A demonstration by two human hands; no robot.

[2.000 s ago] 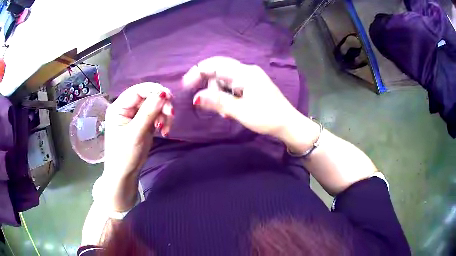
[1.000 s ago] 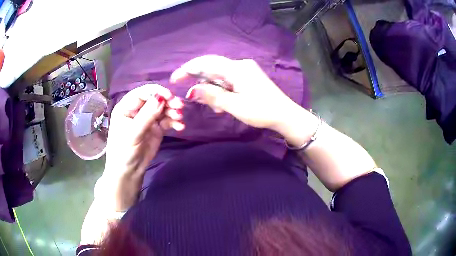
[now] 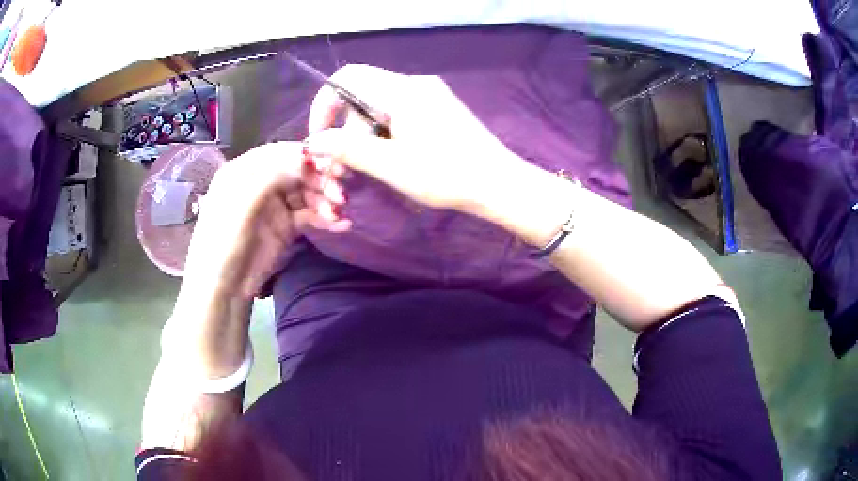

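Purple trousers lie over the lap, their far part reaching the white table. My right hand is above them, holding small dark scissors whose blades point up and left. My left hand is beside it, its curled, red-nailed fingers meeting the right fingertips. Whether the left fingertips pinch a needle or thread is too small and blurred to tell.
A white-covered table runs across the front. A pink waste basket and a box of spools are at the left. A blue-edged bin and dark purple garments are at the right.
My two hands have come together, the right moving left and up. The scissors now show clearly, pointing up-left. The view has shifted, with more of the table showing.
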